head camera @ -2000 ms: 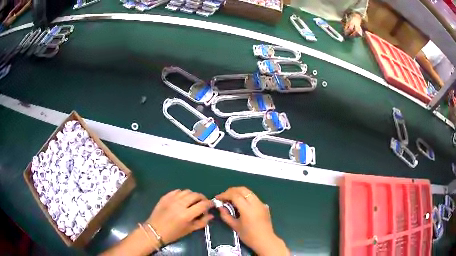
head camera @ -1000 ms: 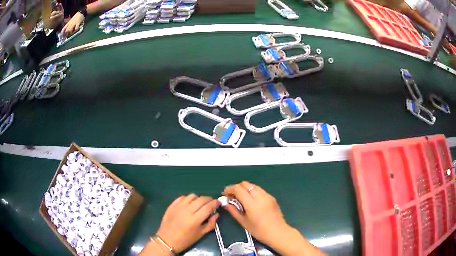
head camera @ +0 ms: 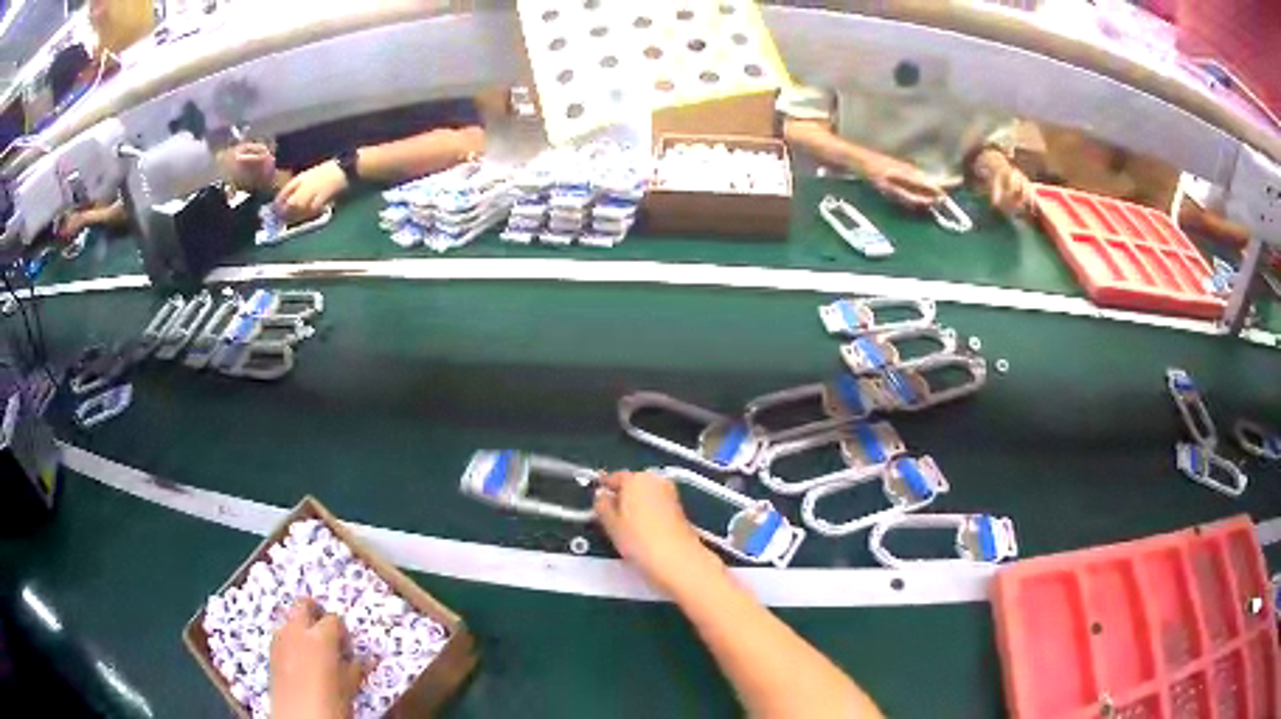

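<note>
My right hand (head camera: 644, 523) grips the rounded right end of a loop-shaped housing (head camera: 500, 478), low over the green surface beyond the near white strip. The housing is slightly blurred, its blue-patched solid end pointing left. My left hand (head camera: 312, 657) is in the cardboard box (head camera: 457, 657) at the lower left, fingers down among the white round fittings (head camera: 267, 607). Its fingertips are partly hidden, so I cannot tell whether it holds one. Several housings (head camera: 766, 537) lie loosely grouped right of my right hand.
A red compartment tray (head camera: 1033, 632) stands at the lower right. A small ring (head camera: 579, 545) lies near the strip (head camera: 829, 579). Across the line are stacked housings (head camera: 576, 197), a second parts box (head camera: 719, 208), another red tray (head camera: 1124, 246) and people's hands. A black machine (head camera: 197, 232) stands far left.
My hands have separated. My right hand has moved away from me with the housing; my left hand has moved left into the box. The view has tilted up, showing more of the far side.
</note>
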